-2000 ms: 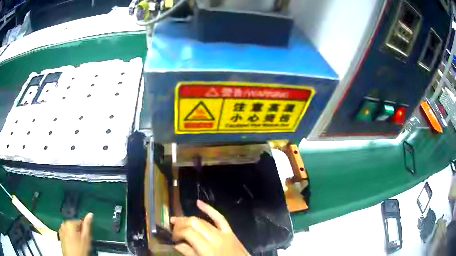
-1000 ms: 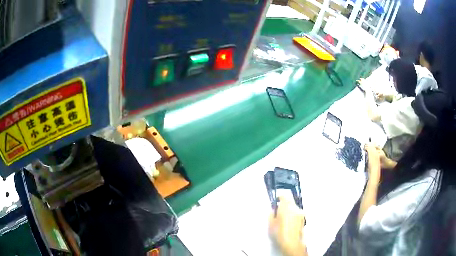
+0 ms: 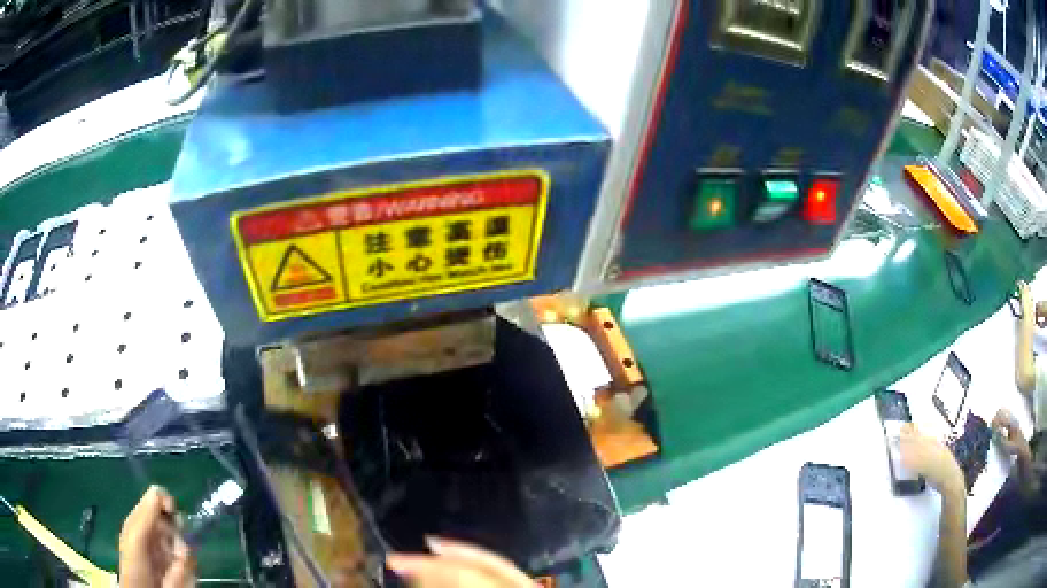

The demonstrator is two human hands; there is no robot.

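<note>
A dark, thin phone frame (image 3: 301, 459), blurred, is tilted over the tan press fixture (image 3: 333, 505). My right hand (image 3: 459, 566), cut off by the bottom edge, has its fingers at the frame's lower end and appears to hold it. My left hand (image 3: 156, 542) is at the lower left, fingers bent; a blurred dark piece (image 3: 159, 419) shows above it, and whether the hand holds it cannot be told. The metal press head (image 3: 396, 354) is under the blue housing (image 3: 390, 144). The shiny black cover (image 3: 482, 471) lies right of the fixture.
A white blister tray (image 3: 103, 310) is at left, a yellow-handled tool (image 3: 63, 546) lower left. An orange-brown block (image 3: 620, 345) and control box (image 3: 758, 126) stand right. Phone housings lie on the green belt (image 3: 712, 379) and white bench (image 3: 689, 540). Another person's hand (image 3: 928, 454) touches a housing.
The view swung right to the bench, where a hand was on two housings, then back to the press. One housing now lies there. A phone frame is now over the fixture.
</note>
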